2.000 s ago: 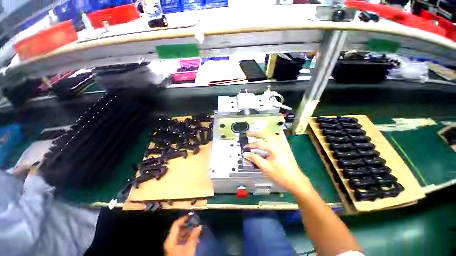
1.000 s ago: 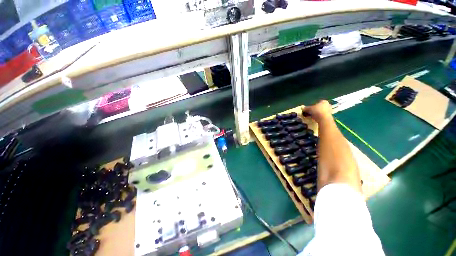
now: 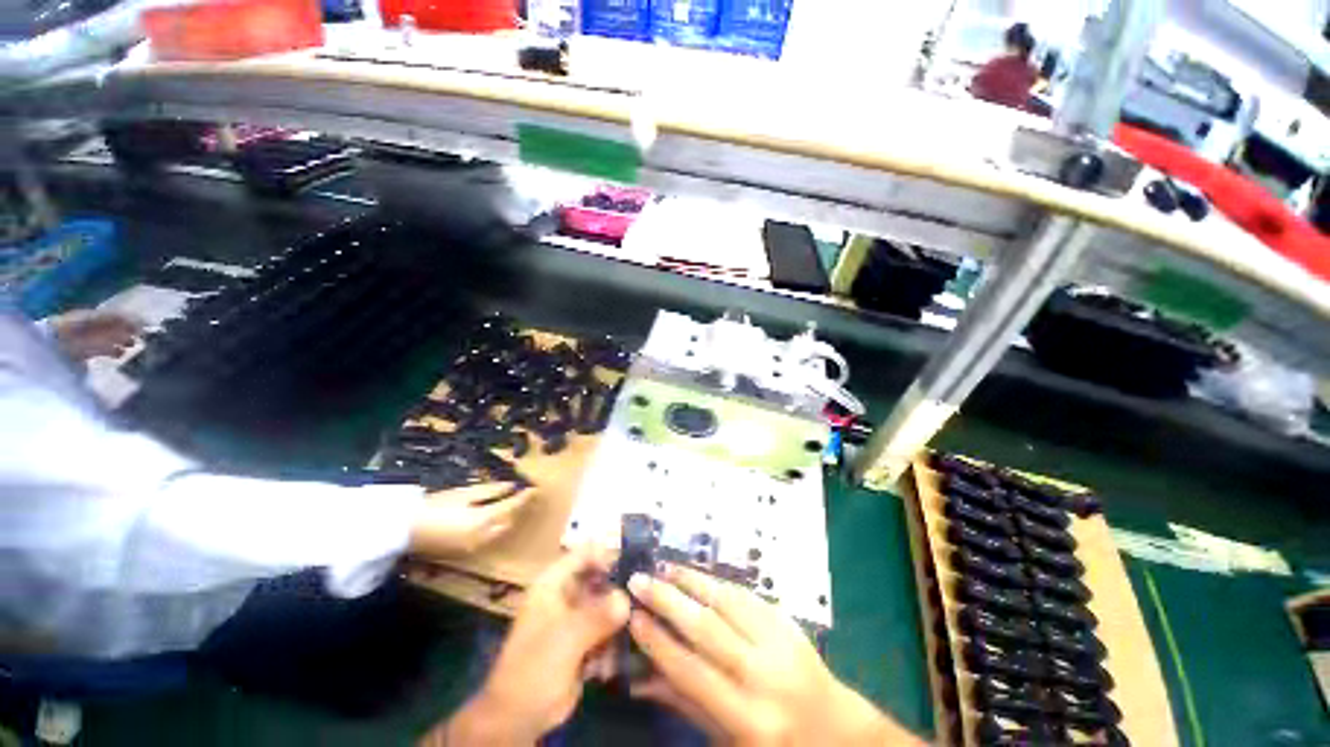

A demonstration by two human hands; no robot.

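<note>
A black plastic part (image 3: 638, 543) stands between my two hands, just in front of the fixture's near edge. My left hand (image 3: 562, 628) grips it from the left. My right hand (image 3: 722, 642) has its fingers on it from the right. The lower end of the part is hidden by my fingers. The silver press fixture (image 3: 788, 518) lies behind my hands, with its pale green plate and dark round hole showing. No part is seen in the visible area of its nest, though my right fingers partly cover the front.
A coworker's hand (image 3: 470, 517) reaches over the infeed cardboard (image 3: 551, 493), beside the loose heap of black parts (image 3: 511, 391). Output cardboard (image 3: 1145, 642) with parts in rows is at right. A shelf post (image 3: 992, 343) rises behind. Stacked black trays (image 3: 314, 314) are at left.
My right hand has come back from the output cardboard to the fixture's front, and my left hand is in view with the black part. The coworker's arm now reaches in from the left. The view has swung left.
</note>
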